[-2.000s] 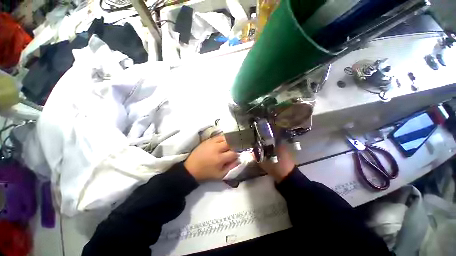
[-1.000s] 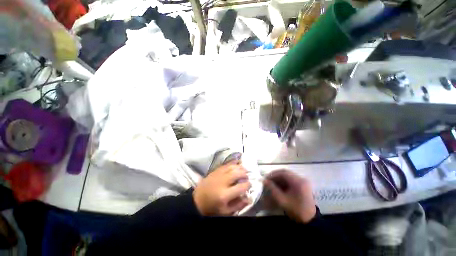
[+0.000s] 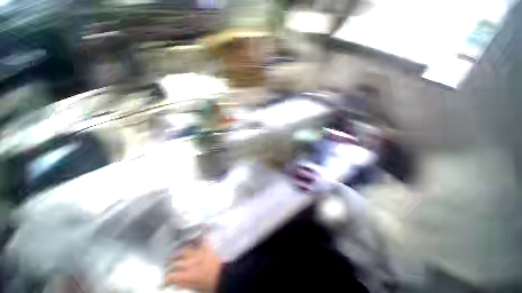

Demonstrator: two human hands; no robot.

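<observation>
The view is strongly blurred. My right hand (image 3: 194, 267) is at the bottom, left of centre, with its dark sleeve coming from the right. It is at pale cloth (image 3: 131, 273); whether the fingers grip it cannot be told. My left hand cannot be made out. A blurred sewing machine part (image 3: 213, 161) stands above the hand, with a small green shape (image 3: 209, 117) over it. The needle and any small work piece cannot be made out.
Dark red loops, likely the scissors (image 3: 304, 176), lie right of the machine part near the table edge (image 3: 257, 220). A brown box-like shape (image 3: 243, 57) is behind. A large white surface (image 3: 423, 34) is at upper right. A dark object (image 3: 63, 160) is at left.
The view has swung sharply and blurred. The machine and scissors now show further left. My right hand shows lower and further left; my left hand no longer shows. The purple device has left the view.
</observation>
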